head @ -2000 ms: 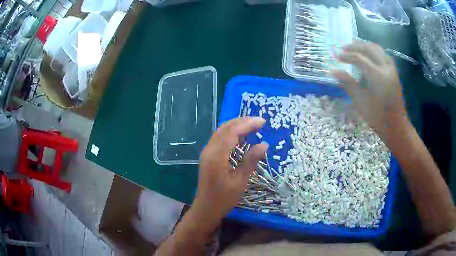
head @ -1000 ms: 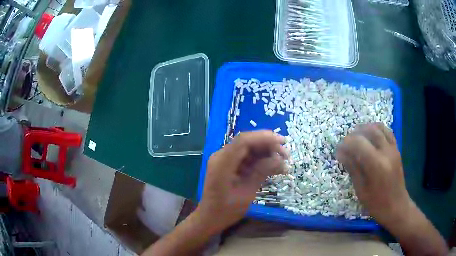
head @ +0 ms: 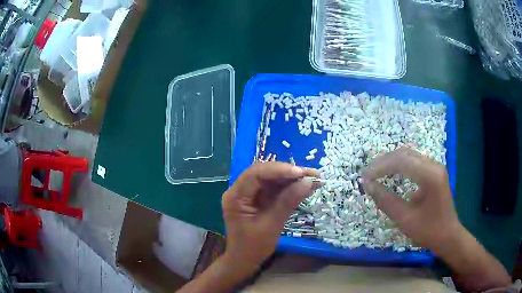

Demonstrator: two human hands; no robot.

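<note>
My left hand (head: 266, 200) pinches a slim metal rod (head: 309, 173) between thumb and fingers over the blue tray (head: 349, 83); the rod points right. My right hand (head: 409, 191) is close by on the right, thumb and fingertips together at the rod's right end. Whether it grips a white cap there is too small to tell. White caps (head: 372, 123) fill the tray's middle and right. Loose metal rods (head: 300, 224) lie at its lower left, partly under my left hand, with more along its left edge.
A clear box (head: 355, 46) with rows of rods stands beyond the tray. A clear lid (head: 200, 123) lies left. A black oblong object (head: 499, 157) lies right, a clear plastic bag (head: 498, 43) far right. Clear containers (head: 86, 51) and a red stool (head: 54, 182) are at the left.
My right hand has come back from the clear box to the tray and moved left toward my left hand. My left hand now shows a rod between its fingertips.
</note>
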